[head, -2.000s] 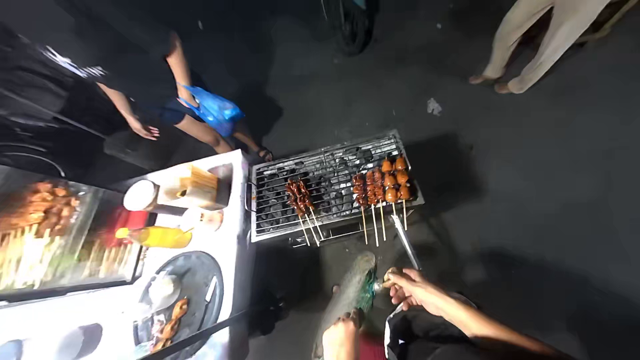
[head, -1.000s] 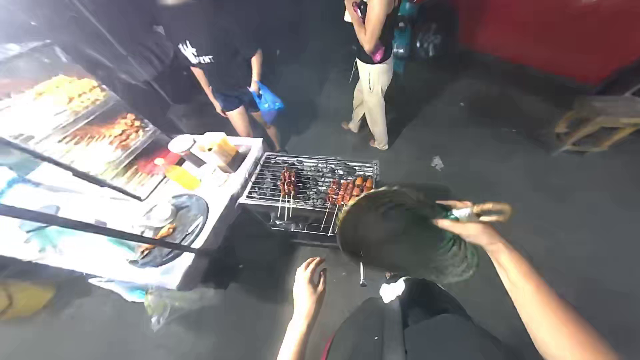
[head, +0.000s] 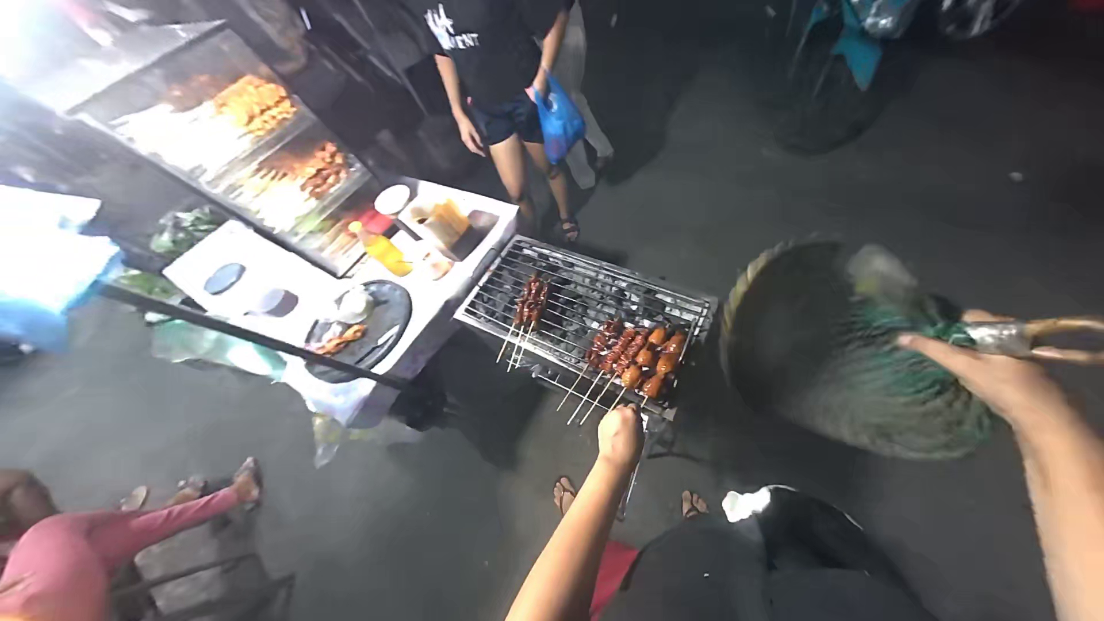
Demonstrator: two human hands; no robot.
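Observation:
My right hand grips the handle of a round woven hand fan, which is blurred and held to the right of the charcoal grill. My left hand is closed at the grill's near edge, by the stick ends of the right-hand skewers; whether it holds a stick is hidden. Glazed meat skewers and skewers of round orange-brown pieces lie close together at the grill's right end. More meat skewers lie toward its left end. Metal tongs hang below my left hand.
Left of the grill, a white table bears a sauce bottle, a round black tray and a glass case of skewers. A person with a blue bag stands behind the grill. Someone in pink trousers is at lower left.
My left hand has moved from the open space before the grill to its near edge. The fan has gone from in front of the grill's right end to its right side.

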